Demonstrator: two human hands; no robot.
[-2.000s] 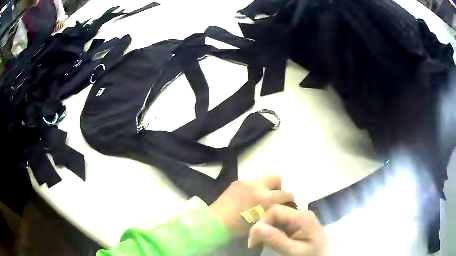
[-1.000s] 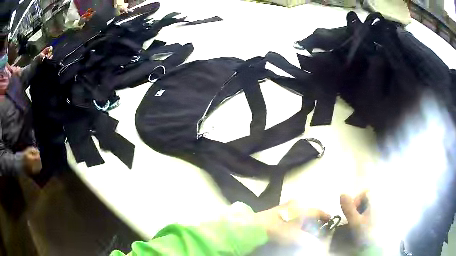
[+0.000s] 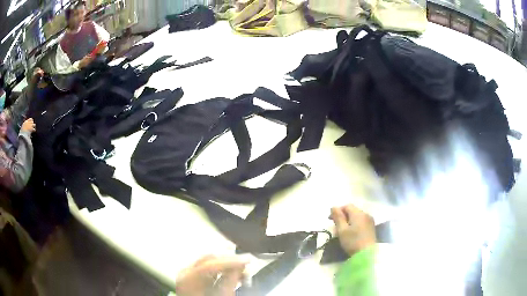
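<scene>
A black crescent bag (image 3: 173, 147) with a small pale logo lies on the white table (image 3: 138, 231). Its webbing strap (image 3: 280, 180) ends in a silver ring (image 3: 302, 169). Nearer me, another silver ring (image 3: 307, 245) sits on black strap webbing. My left hand (image 3: 212, 276) is blurred at the bottom edge, left of this ring; a pale bit shows by its fingertips, unclear what. My right hand (image 3: 353, 227) is right of the ring, fingers bent, over a black strap (image 3: 382, 232); whether it grips anything is unclear.
A heap of black bags (image 3: 399, 110) stands at the right, another heap (image 3: 86, 127) at the left. Tan-olive bags (image 3: 271, 20) lie at the far edge. One person (image 3: 81, 43) is at the far left, another person's arm (image 3: 22, 159) at the left edge. Glare covers the lower right.
My hands, close together before, are now apart, left hand to the left and right hand farther up the table. The near ring now lies exposed between them. The view has tilted up.
</scene>
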